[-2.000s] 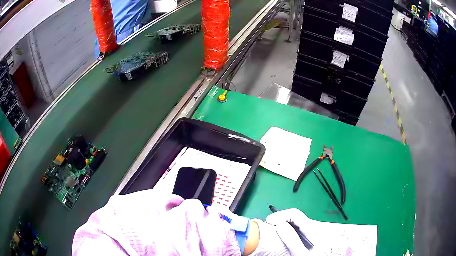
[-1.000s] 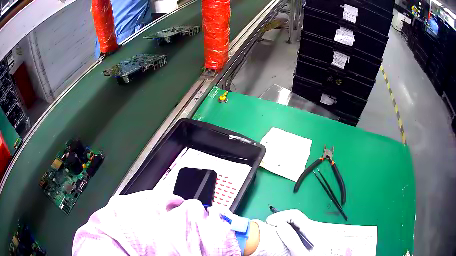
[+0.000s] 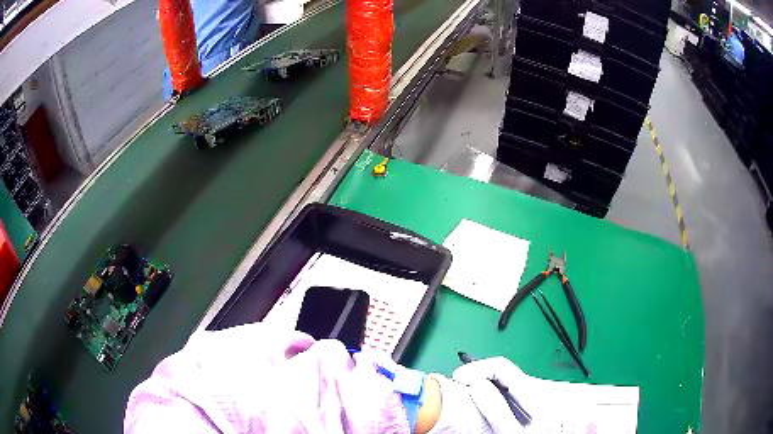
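My left hand [image 3: 487,394], in a white glove with a light blue strap at the wrist, is at the bottom centre over the left side of a printed record sheet [image 3: 606,397]. A thin dark pen [image 3: 511,402] runs through its fingers, with one dark end out at the upper left. The fingertips are partly hidden. My right hand is not in view. Black tweezers [image 3: 561,332] and cutters with black and orange handles [image 3: 578,307] lie on the green mat, the cutters open.
A black tray [image 3: 373,239] left of the mat holds a phone [image 3: 332,315] and a red-marked sticker sheet [image 3: 386,324]. White paper [image 3: 487,263] lies beside it. Circuit boards [image 3: 116,309] ride the green conveyor [image 3: 203,199] at left. Red-wrapped posts [image 3: 369,63] and stacked black crates [image 3: 542,93] stand behind.
The boards on the conveyor have moved slightly towards the lower left. My left hand, the pen and the tools on the mat have stayed nearly still.
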